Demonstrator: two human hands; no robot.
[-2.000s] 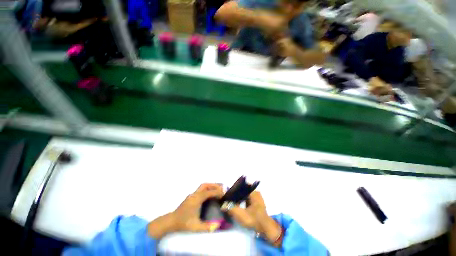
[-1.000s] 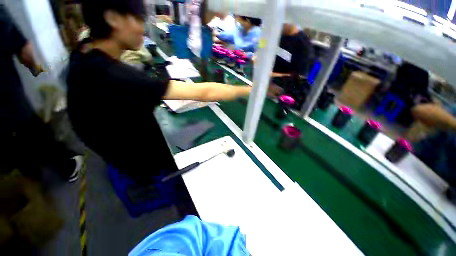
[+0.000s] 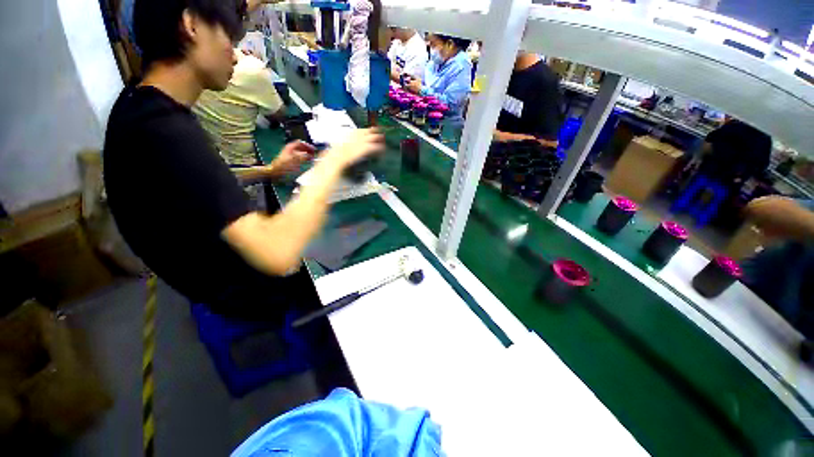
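Note:
Neither of my hands is in view; only a light blue sleeve of mine shows at the bottom edge. The white-covered bench (image 3: 419,357) lies in front of me. A mallet (image 3: 364,293) with a thin shaft, dark grip and black round head lies on its far left part, its grip sticking out past the bench edge. A hair dryer head (image 3: 565,281), a dark barrel with its magenta ring up, stands on the green belt (image 3: 625,348) beside the bench. What my hands hold is hidden.
A person in black (image 3: 178,178) sits on a blue stool (image 3: 254,348) at the left, arms over the neighbouring bench. A white post (image 3: 482,134) rises at the bench's far edge. More dryer heads (image 3: 665,241) stand across the belt. Other people work farther back.
The view has swung left from the bench work, and my hands have left the picture. Since the last earlier frame, the dryer head on the belt shows farther right and the seated person's arm has drawn back.

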